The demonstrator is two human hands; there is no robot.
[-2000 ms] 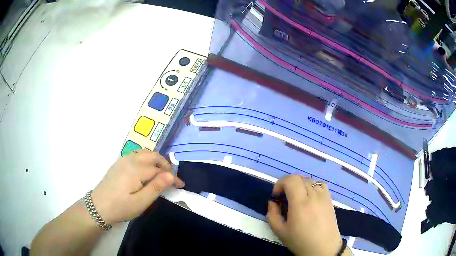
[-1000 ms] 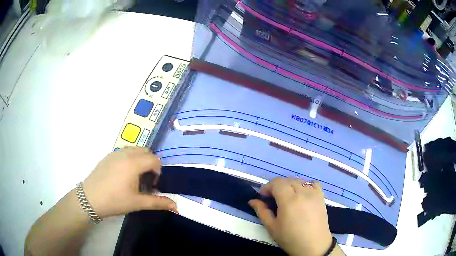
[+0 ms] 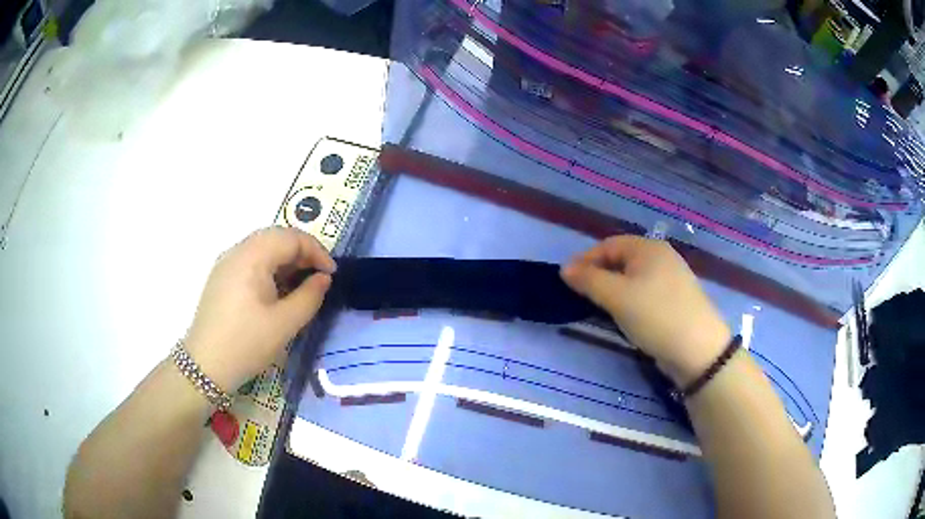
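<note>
A curved black fabric strip (image 3: 456,286) is held over the upper curved lines of the bluish clear sewing template (image 3: 487,350). My left hand (image 3: 272,294) pinches its left end between thumb and fingers. My right hand (image 3: 649,294) pinches it further right, and the rest of the strip runs behind that hand and wrist. A white tape strip (image 3: 487,405) with dark slots beside it shows uncovered along the lower curve. The upper white tape is mostly hidden by the fabric and my right hand.
The raised clear leaf with pink edging (image 3: 573,167) stands beyond the brown hinge tape (image 3: 487,190). The control panel (image 3: 330,190) is at left, partly behind my left hand. A black fabric heap (image 3: 898,375) and slim tool (image 3: 861,322) lie right. A whitish plastic bag (image 3: 117,71) is back left.
Both hands have moved up and away from the wearer with the black strip, from the lower curve to the upper one. The lower white tape is now uncovered.
</note>
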